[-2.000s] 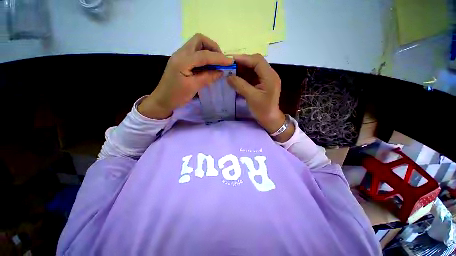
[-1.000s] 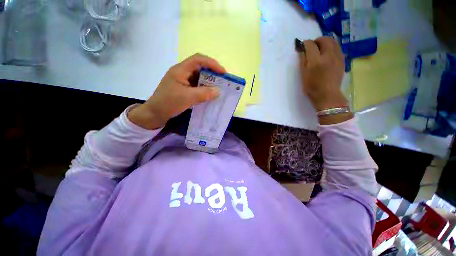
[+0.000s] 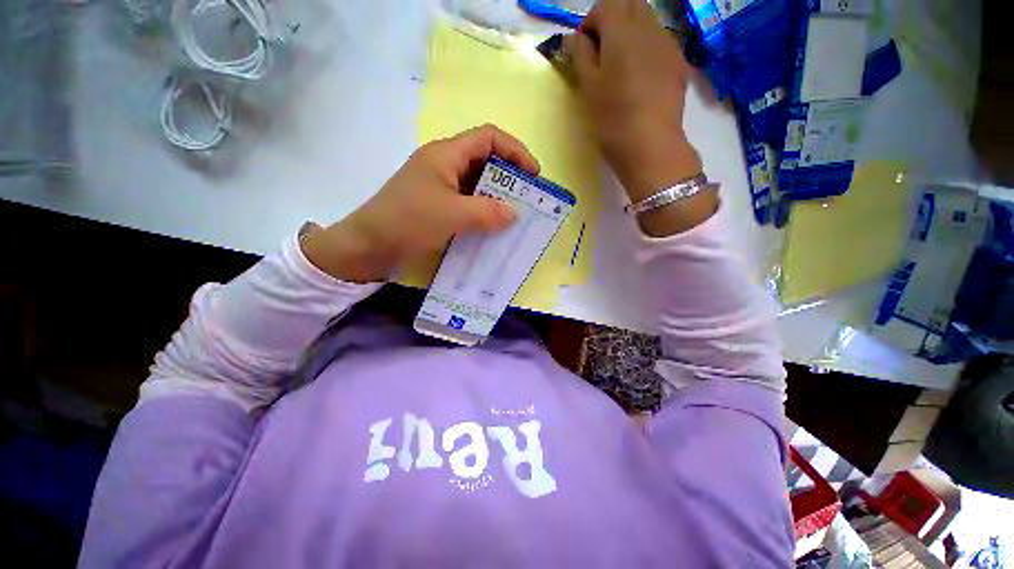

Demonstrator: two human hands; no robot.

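My left hand (image 3: 428, 200) grips the upper end of a closed white and blue retail box (image 3: 495, 250) between thumb and fingers. The box is tilted, its lower end near my shirt, with its printed face up. My right hand (image 3: 634, 95) is at the top of the view, away from the box. Its fingers hold a small dark item (image 3: 553, 47) too small to name. A blue strip-like thing (image 3: 553, 13) lies beside those fingers; I cannot tell whether they touch it.
Coiled white cables (image 3: 198, 115) lie at the upper left. A yellow sheet (image 3: 478, 100) lies under and behind the box, another yellow sheet (image 3: 839, 228) at right. Flat blue and white cartons (image 3: 823, 89) are piled upper right. A red plastic stool (image 3: 906, 503) stands lower right.
My hands were together at the box's blue end; then my right hand moved off right and now left and up with the dark item. My left hand still holds the box.
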